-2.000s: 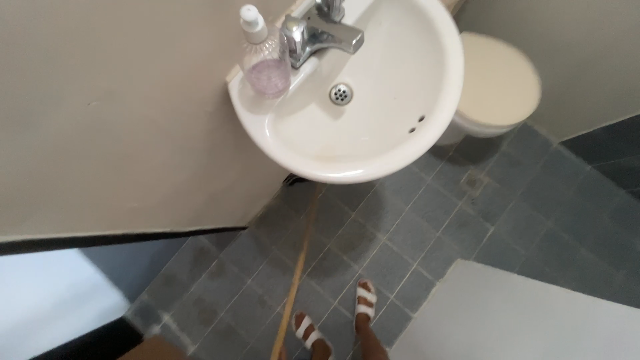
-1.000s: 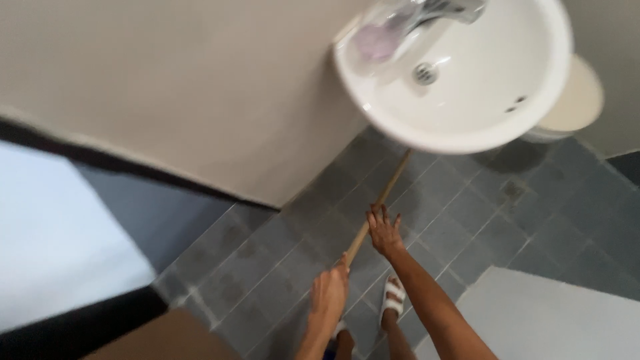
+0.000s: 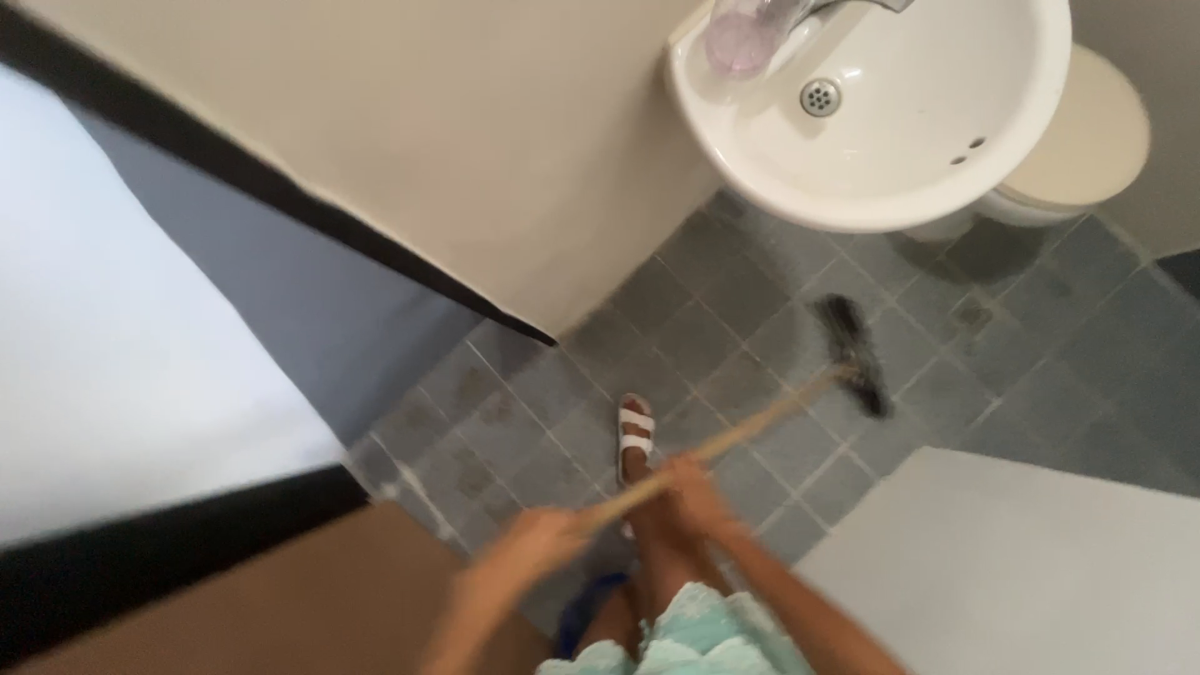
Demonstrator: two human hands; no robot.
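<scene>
A long wooden broom handle [image 3: 750, 427] runs slantwise across the view to a dark broom head [image 3: 855, 356], blurred, on the grey floor tiles. My left hand [image 3: 544, 544] is closed around the near part of the handle. Farther along the stick, my right hand [image 3: 692, 492] grips it too. Both hands are blurred. The broom head lies below and to the right of the wall corner, in front of the washbasin.
A white washbasin [image 3: 909, 187] with a clear soap bottle [image 3: 741, 42] juts out at the top. Behind it stands a toilet with a cream lid [image 3: 1087, 131]. A beige wall [image 3: 422, 141] is at the left, a pale panel [image 3: 1012, 562] at the lower right. My sandalled foot [image 3: 636, 431] is below the handle.
Both hands, out of clear view two seconds ago, now hold the handle. The broom head has come out from under the washbasin, and the handle has swung to point right.
</scene>
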